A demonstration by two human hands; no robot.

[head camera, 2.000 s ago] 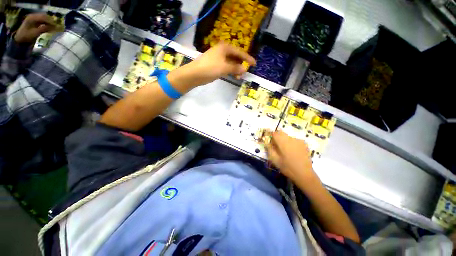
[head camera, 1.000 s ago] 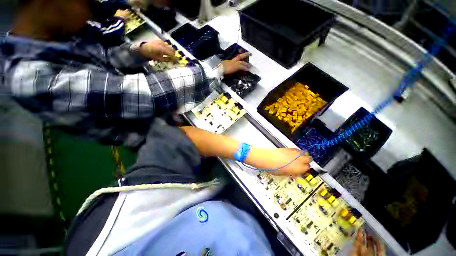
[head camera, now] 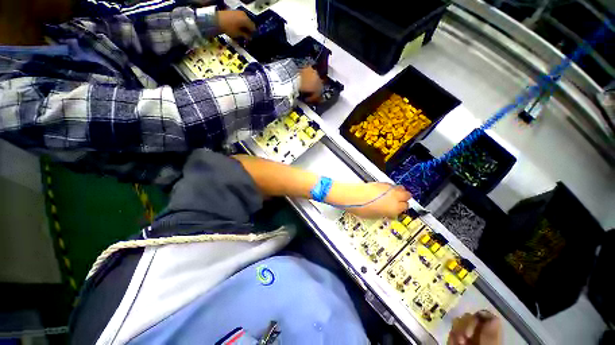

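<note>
Two cream-yellow circuit board panels lie end to end on the metal conveyor rail, the nearer one (head camera: 426,275) and one beside it (head camera: 367,237). Both carry yellow blocks and black parts along their far edge. My left hand (head camera: 386,201), with a blue wrist strap (head camera: 321,189), is over the far edge of the second panel, fingers curled; whether it holds anything is hidden. My right hand (head camera: 476,329) is at the bottom right, blurred and cut off by the picture's edge, just past the nearer panel's end; its fingertips are unclear.
Behind the rail stand black bins of yellow blocks (head camera: 391,127), blue parts (head camera: 413,176), green parts (head camera: 475,166), silver-grey parts (head camera: 462,225) and gold-brown parts (head camera: 537,253). A blue coiled cord (head camera: 499,120) crosses above them. A person in plaid sleeves (head camera: 195,111) works at left beside another panel (head camera: 290,137).
The view has swung left since the oldest frame. Over the last second my left hand stays near the panel's far edge. The neighbouring person's farther hand has moved from a board to a bin.
</note>
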